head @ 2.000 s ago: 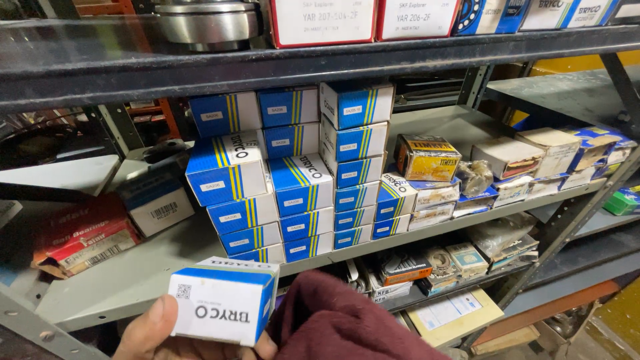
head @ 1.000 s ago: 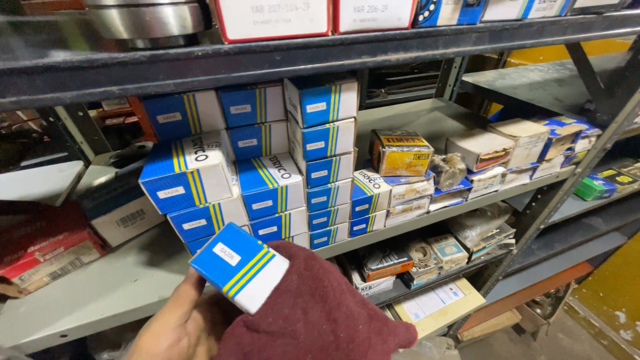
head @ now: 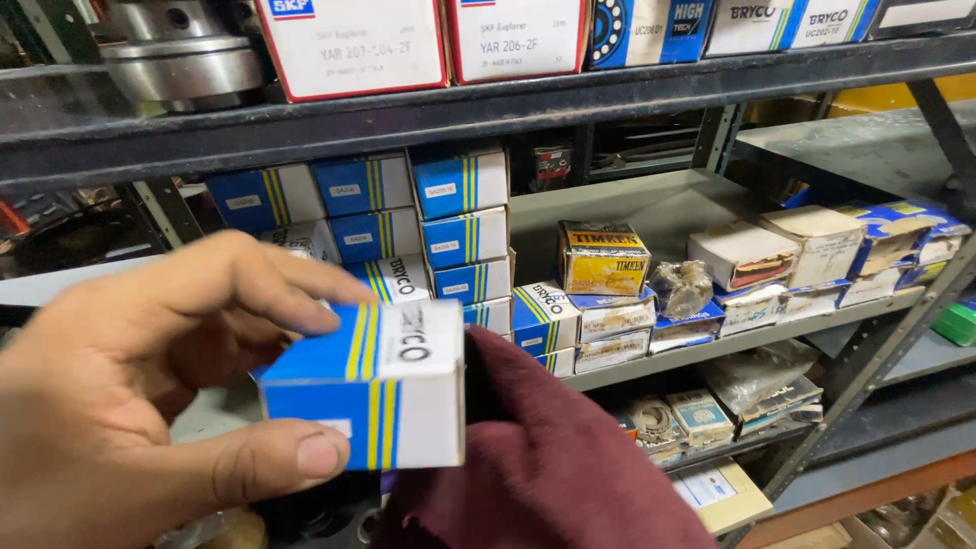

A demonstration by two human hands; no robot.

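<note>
My left hand grips a blue, white and yellow-striped Bryco cardboard box, its thumb on the front face and its fingers over the top and far side. A dark red cloth touches or hangs right beside the box at its right side; my right hand does not show, and whether it is under the cloth I cannot tell. Behind the held box, stacked Bryco boxes of the same colours stand on the grey metal shelf, partly hidden by my left hand.
A dark upper shelf crosses above, bearing SKF boxes and a metal bearing. Rightward along the grey shelf sit a yellow Timken box, a plastic-wrapped part and worn cartons. A slanted shelf post stands at right.
The held box has been turned, from its labelled end facing up to its Bryco-marked side on top. The hand and box appear larger and higher in view. The view has shifted somewhat.
</note>
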